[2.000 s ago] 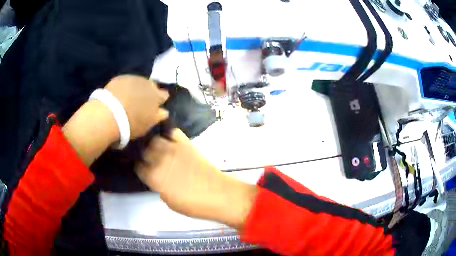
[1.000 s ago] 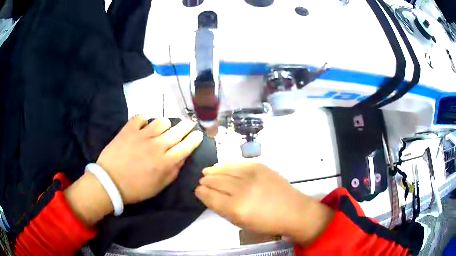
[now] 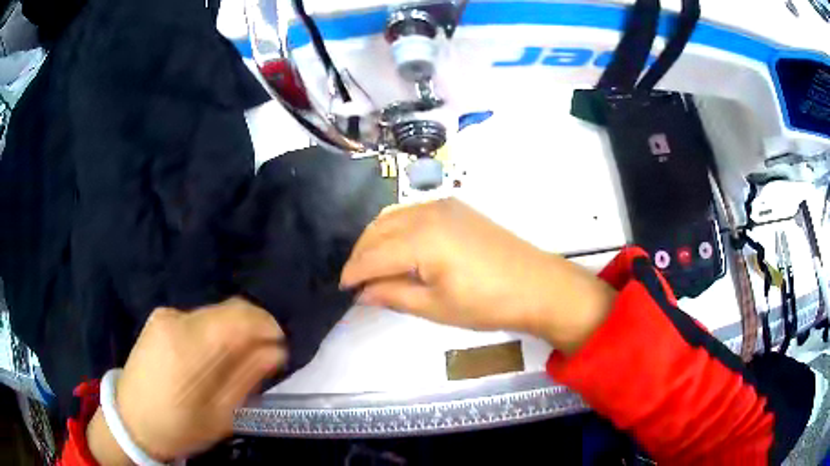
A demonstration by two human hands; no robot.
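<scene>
A large black garment (image 3: 155, 182) lies left of the needle area, with a rounded black end reaching to the presser foot (image 3: 388, 166). My right hand (image 3: 437, 259) is at the right edge of this black end, thumb and fingertips closed on the edge. My left hand (image 3: 205, 369) is lower left on the garment's near edge, blurred, fingers curled; whether it grips the cloth cannot be told. The white sewing machine (image 3: 546, 27) with a blue stripe stands behind. The needle tip is not clearly visible.
Tension dials with pale caps (image 3: 424, 171) sit right of the presser foot. A black phone (image 3: 664, 182) lies further right, beside wires and cords (image 3: 769, 291). Black straps (image 3: 637, 45) cross the machine arm. A ruler strip (image 3: 409, 415) runs along the front edge.
My left hand has moved from beside the needle down and left to the near edge. My right hand stays at the cloth's right edge. The view has shifted, and the black end lies more exposed.
</scene>
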